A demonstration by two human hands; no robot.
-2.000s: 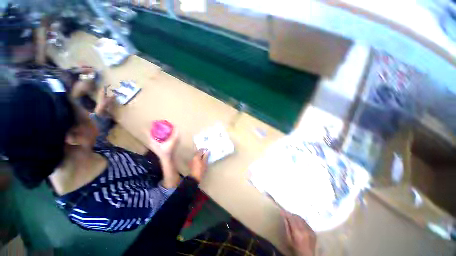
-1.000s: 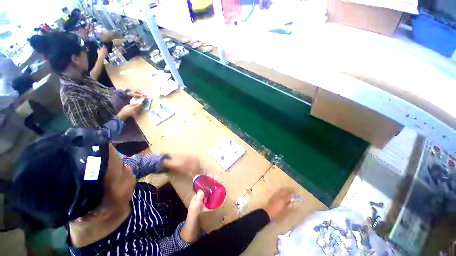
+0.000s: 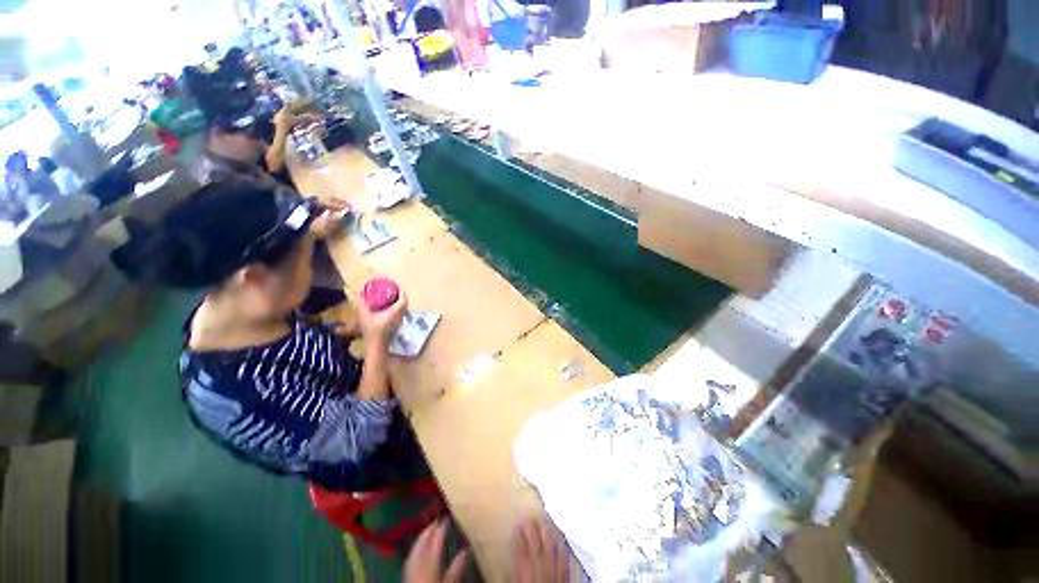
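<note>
A pile of small silvery parts (image 3: 672, 467) lies on a bright white plastic bag (image 3: 570, 456) on the bench, at the lower right. My left hand (image 3: 435, 556) is at the bottom edge of the picture beside the bench's front edge, fingers apart, cut off by the frame. My right hand (image 3: 540, 553) is at the bottom, over the bench just left of the bag, also cut off and somewhat blurred. I see nothing in either hand. A few small parts (image 3: 572, 370) lie on the bench above the bag.
A neighbouring worker (image 3: 285, 376) on a red stool (image 3: 370, 518) holds a pink-red round container (image 3: 379, 296) near a white pad (image 3: 412, 334). More workers sit farther along. A dark green strip (image 3: 570, 273) runs behind the bench. An open carton (image 3: 934, 501) stands at lower right.
My left hand has drawn back from the bench near the parts to the bottom edge. My right hand has come back into view. The neighbour and the pink-red container appear farther left as the view shifted.
</note>
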